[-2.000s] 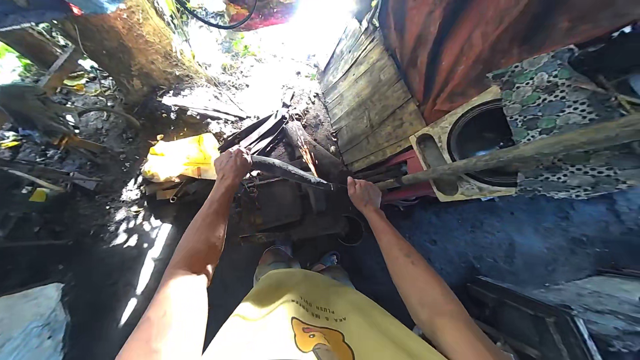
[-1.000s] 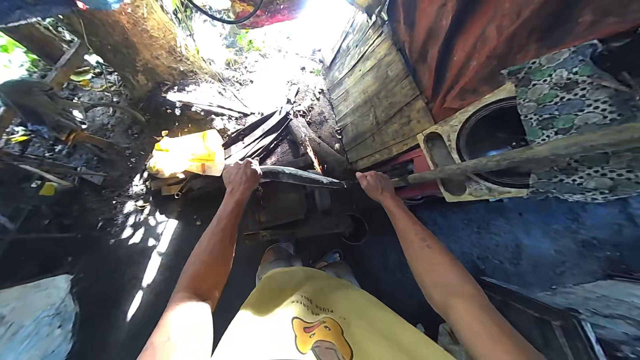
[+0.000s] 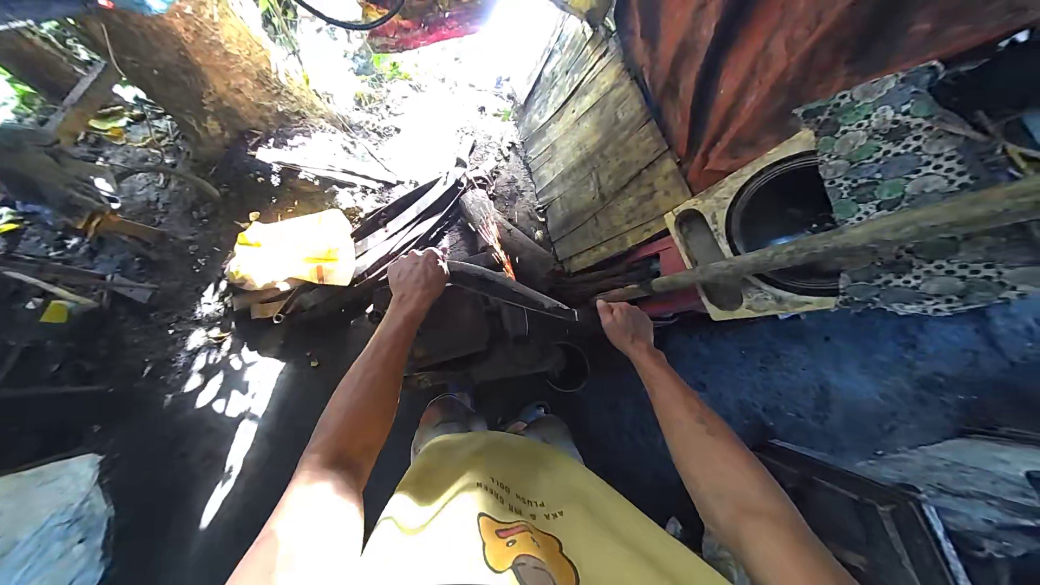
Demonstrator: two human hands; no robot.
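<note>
A long, dark, slightly curved metal blade (image 3: 512, 291) spans the space between my two hands, with a pale lower edge. My left hand (image 3: 418, 278) is closed around its left end. My right hand (image 3: 626, 325) is closed at the right end, where the dark part it grips is mostly hidden. Beyond the blade, bright orange streaks like sparks (image 3: 494, 240) run over a dark log or pipe. Below the blade sits dark, bulky machinery (image 3: 451, 333), its details lost in shadow. A round, dark opening with a thin rim (image 3: 567, 367) lies near my right forearm.
A lit yellow plastic container (image 3: 292, 250) and wood strips (image 3: 410, 223) lie at left. Wooden boards (image 3: 605, 154) stand ahead. At right, a long pole (image 3: 877, 231) crosses a pale panel with a round black speaker-like part (image 3: 784, 215), beside patterned cloth (image 3: 886, 154) and a reddish sheet (image 3: 756, 73).
</note>
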